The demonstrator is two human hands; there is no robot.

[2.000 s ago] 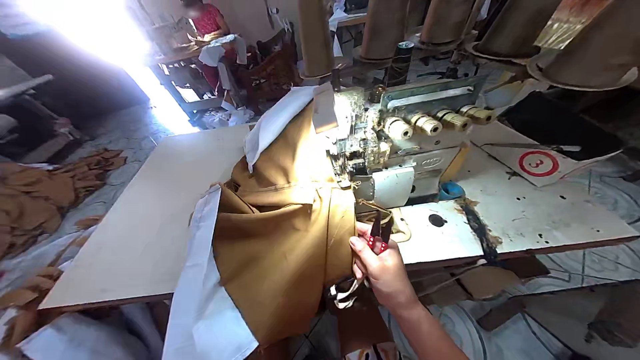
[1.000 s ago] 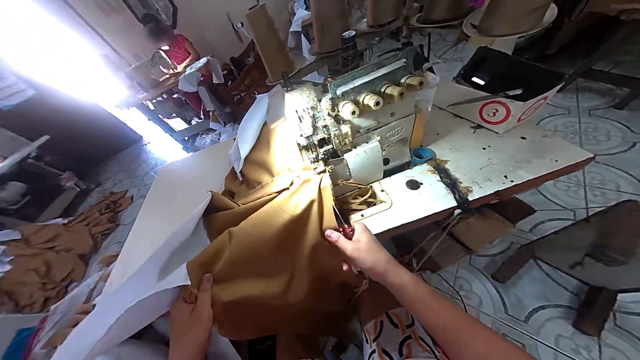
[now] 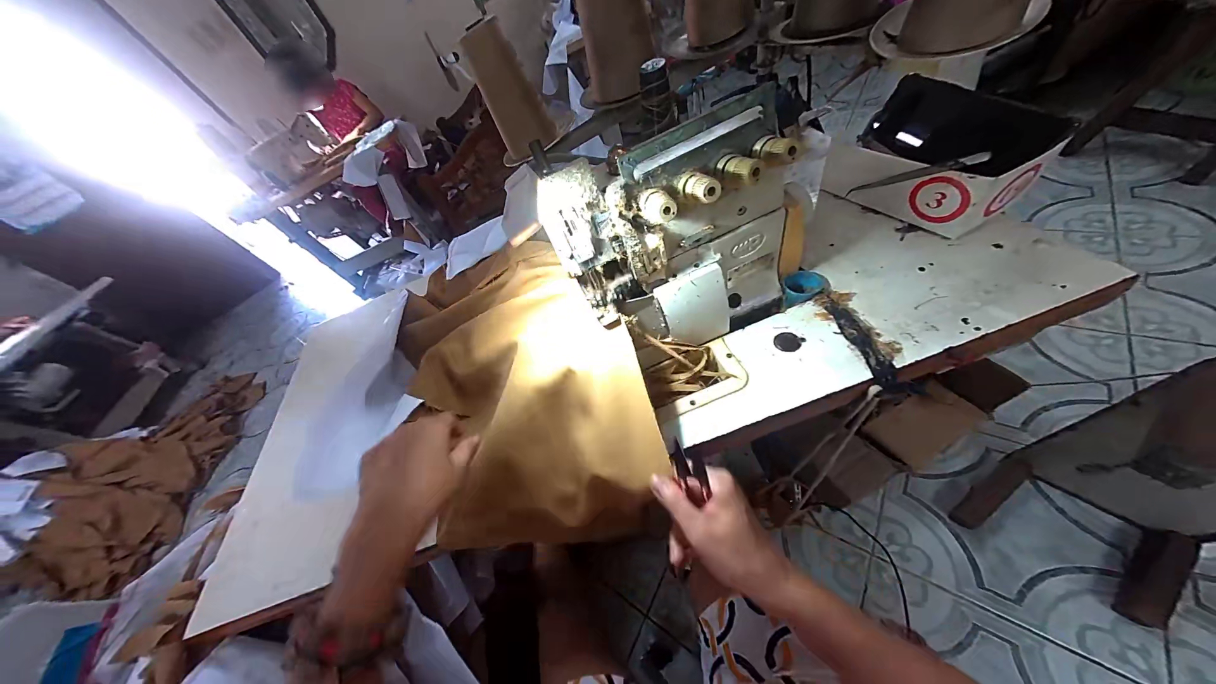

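Observation:
Tan fabric [image 3: 560, 427] lies over the near side of the sewing table, its far part at the needle area of an overlock sewing machine [image 3: 703, 237]. My left hand [image 3: 413, 475], somewhat blurred, rests at the fabric's left edge; whether its fingers pinch the cloth cannot be told. In my right hand [image 3: 717, 522] is a small pair of dark-bladed thread snips [image 3: 692, 470], points upward, beside the fabric's right edge. White fabric [image 3: 356, 418] lies on the tabletop to the left of the tan cloth.
Thread cones [image 3: 508, 90] stand behind the machine. A blue cup [image 3: 804, 287] sits at its right, and a white box [image 3: 936, 195] with tweezers [image 3: 917, 173] farther right. Tan cloth heaps [image 3: 123, 484] lie at left. A person [image 3: 347, 114] sits at another machine in the back.
My left hand, low on the white and tan cloth one second ago, has moved up along the fabric's left side. The white cloth it was beside now lies flatter on the table.

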